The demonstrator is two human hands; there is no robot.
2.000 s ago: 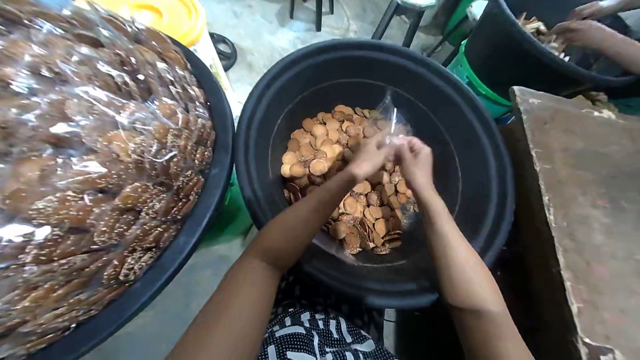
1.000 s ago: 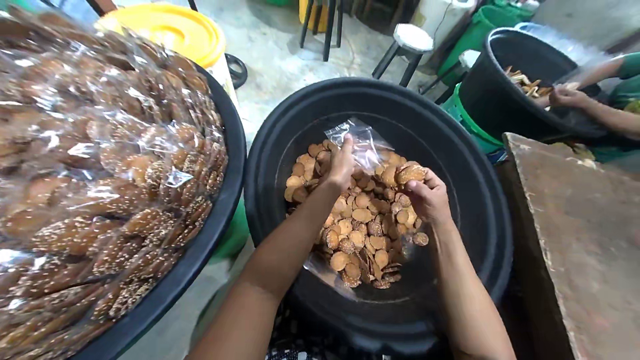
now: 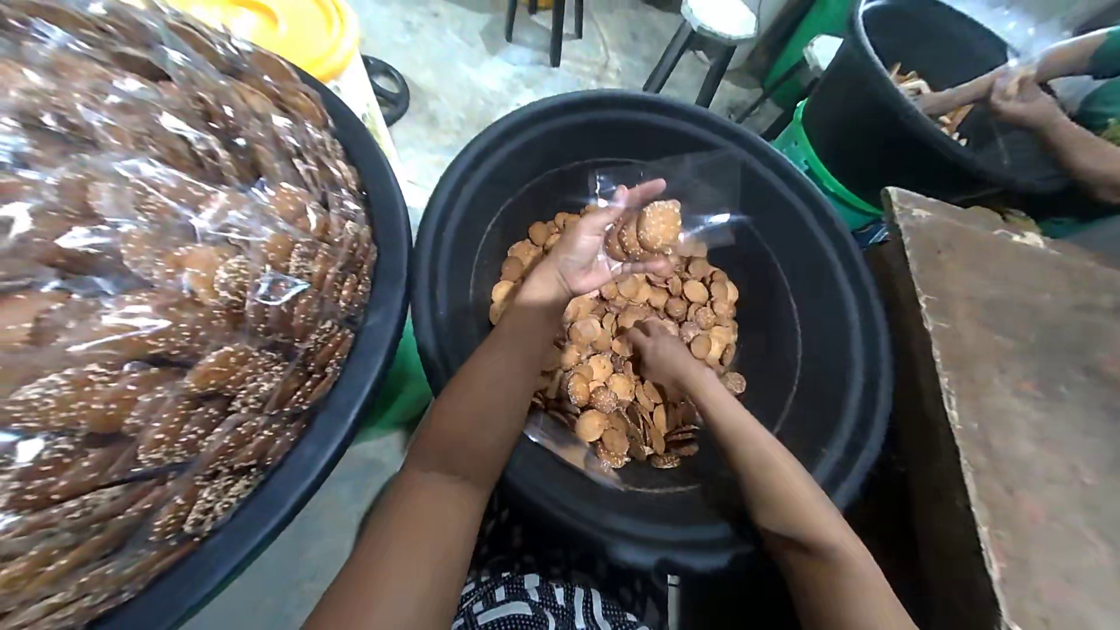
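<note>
A large black plastic tub (image 3: pixel 822 350) holds a heap of round sesame-topped cookies (image 3: pixel 604 376). Above the heap, my left hand (image 3: pixel 599 245) grips a clear plastic bag (image 3: pixel 704 188) with several cookies (image 3: pixel 658 226) inside it, its fingers spread around them. My right hand (image 3: pixel 661 350) reaches down into the loose cookies, nearer to me than the bag; its fingertips are partly hidden among them, so what it grasps cannot be seen.
At the left, another black tub (image 3: pixel 394 262) is piled with bagged sesame cookies (image 3: pixel 175 332). A worn board (image 3: pixel 1032 394) lies at the right. Beyond it, a co-worker's hands (image 3: pixel 1019 96) are over another black bin (image 3: pixel 840 114). Stools (image 3: pixel 719 19) and a yellow lid (image 3: pixel 289 31) are farther back.
The right hand, which held cookies beside the bag a second ago, has moved down into the heap. Cookies now sit in the bag at the left hand. Two seconds ago both hands were together at the bag.
</note>
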